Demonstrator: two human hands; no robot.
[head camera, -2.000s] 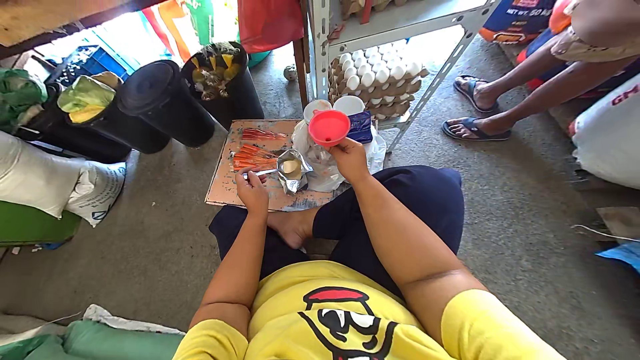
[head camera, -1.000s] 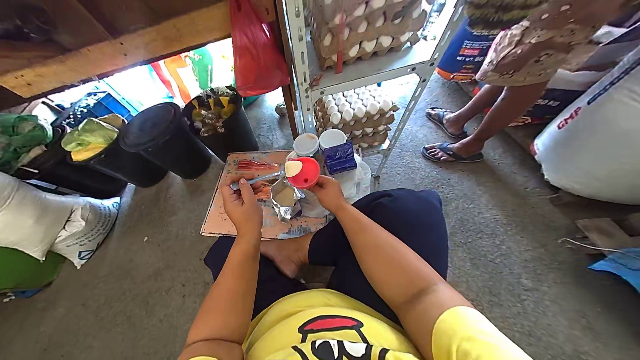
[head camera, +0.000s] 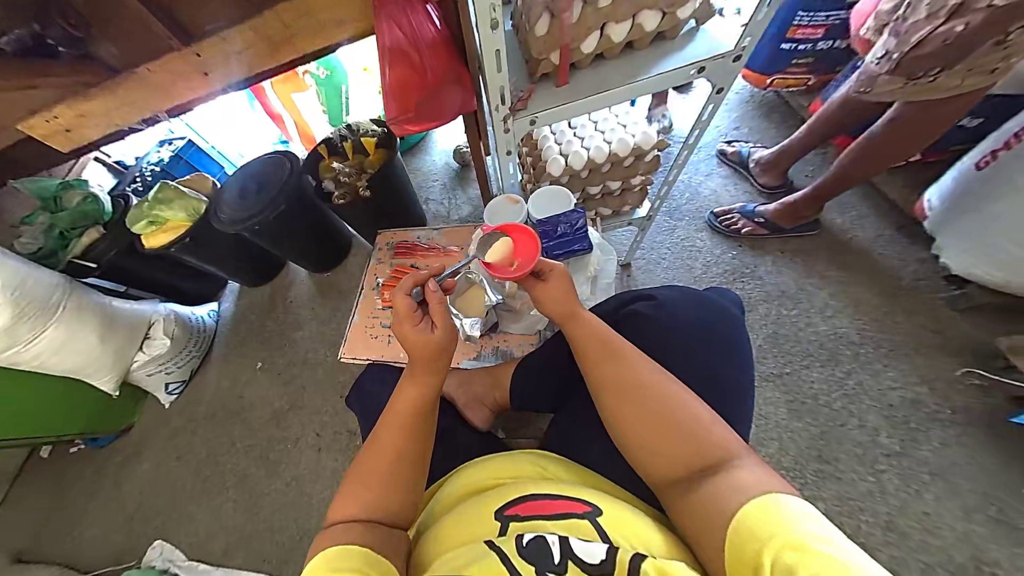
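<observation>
My left hand (head camera: 424, 312) grips the handle of a metal spoon (head camera: 454, 270), whose bowl carries pale powder over the rim of a red plastic funnel (head camera: 524, 254). My right hand (head camera: 550, 290) holds that funnel by its near right side. Below them an opened foil pack (head camera: 474, 304) of pale powder lies on a pinkish board (head camera: 364, 336). Red and orange slim packets (head camera: 392, 284) lie at the board's left part. Behind the funnel stand two round white-topped containers (head camera: 552, 200), beside a dark blue packet (head camera: 563, 234) and clear plastic bags (head camera: 600, 268).
A metal shelf rack (head camera: 612, 94) with trays of eggs (head camera: 592, 144) stands ahead. Black bins (head camera: 276, 212) and white sacks (head camera: 72, 312) are at the left. A person in flip-flops (head camera: 768, 224) stands at the right, near a large white sack (head camera: 980, 200).
Two seconds ago the spoon was down near the foil pack, apart from the funnel; now it is raised to the funnel with powder in it. The view has shifted somewhat.
</observation>
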